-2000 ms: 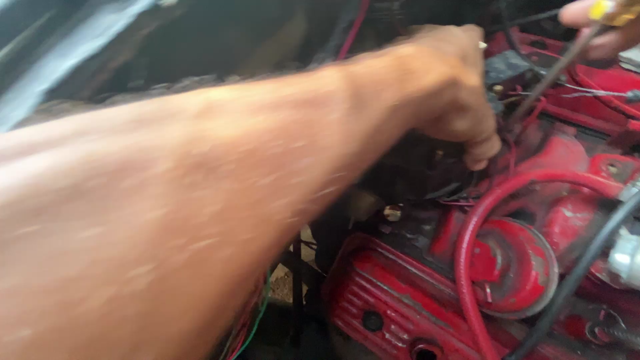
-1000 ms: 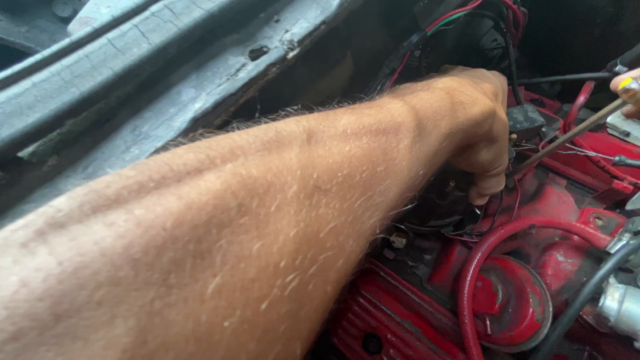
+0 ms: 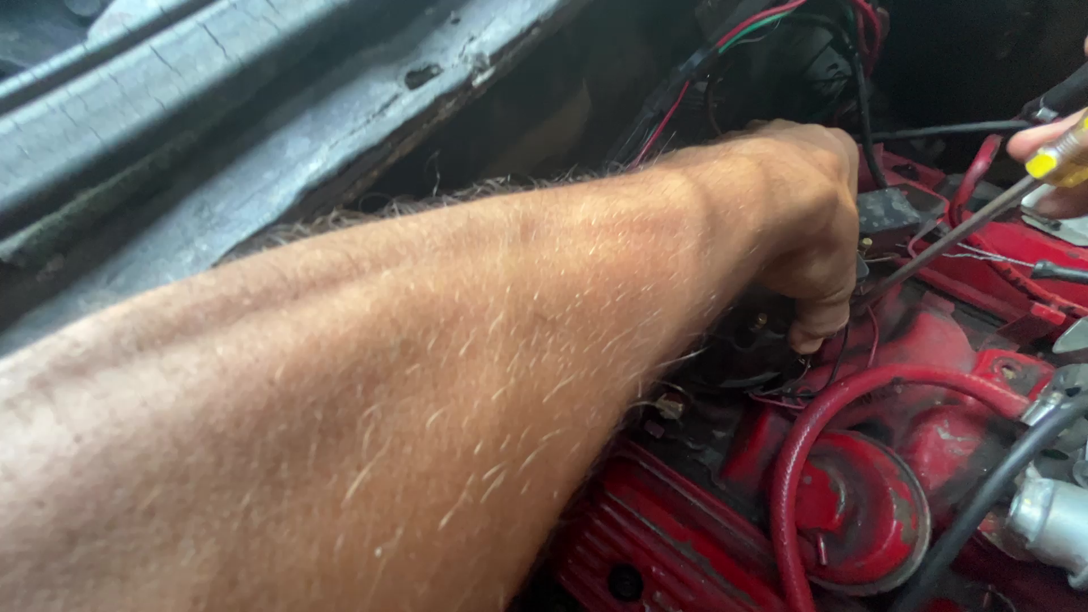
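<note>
My left hand reaches across the engine bay, its fingers bent down onto the dark distributor area beside thin wires. Whether its fingertips hold anything is hidden by the hand itself. At the right edge my right hand grips the yellow and clear handle of a screwdriver. The metal shaft slants down to the left, and its tip ends close to my left fingers, among the wires and the red engine parts; the exact contact point cannot be seen.
A red hose curves around a red round canister. Below lies a red ribbed valve cover. A black hose and a silver metal fitting are at lower right. The worn fender edge runs along the upper left; red and green wires hang behind.
More of the screwdriver's handle and my right hand shows now than one second ago. My left hand stays bent over the same spot.
</note>
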